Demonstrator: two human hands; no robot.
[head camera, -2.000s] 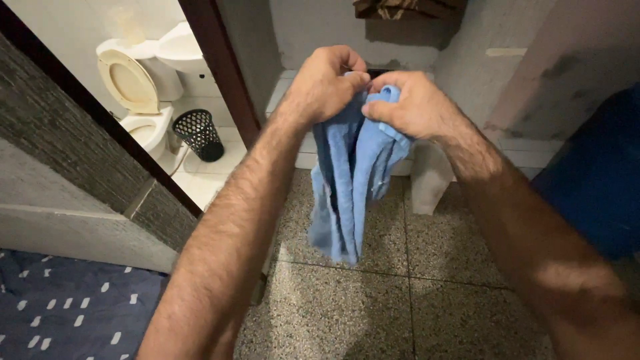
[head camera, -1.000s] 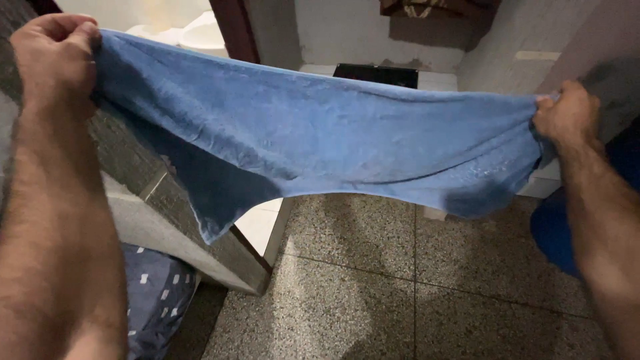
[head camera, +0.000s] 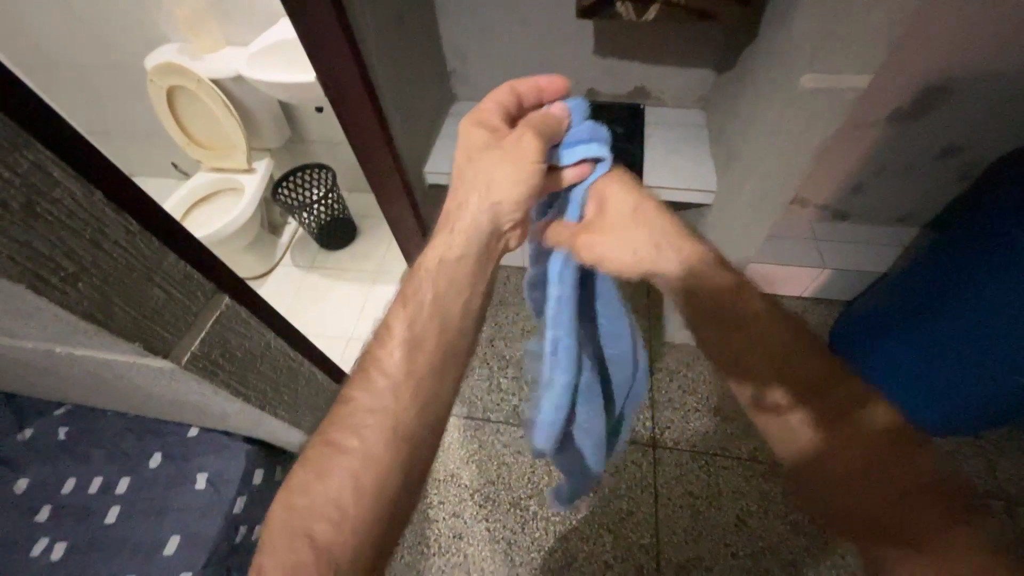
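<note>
A blue cloth (head camera: 564, 344) hangs in loose folds from both hands, its lower end above the speckled floor. My left hand (head camera: 516, 148) pinches the top of the cloth between thumb and fingers. Just below and to the right, my right hand (head camera: 620, 228) grips the gathered cloth; some of its fingers are hidden behind the fabric and blurred. The hands are close together at the middle of the view.
Through a doorway at left are a toilet (head camera: 216, 200) with raised lid and a black mesh wastebasket (head camera: 314, 206). A white ledge (head camera: 678, 152) with a black panel lies beyond my hands. A large blue object (head camera: 944, 320) stands right; dark patterned fabric (head camera: 120, 488) lies lower left.
One second ago the cloth was stretched wide between my hands. They have come together, and the cloth now hangs bunched and folded.
</note>
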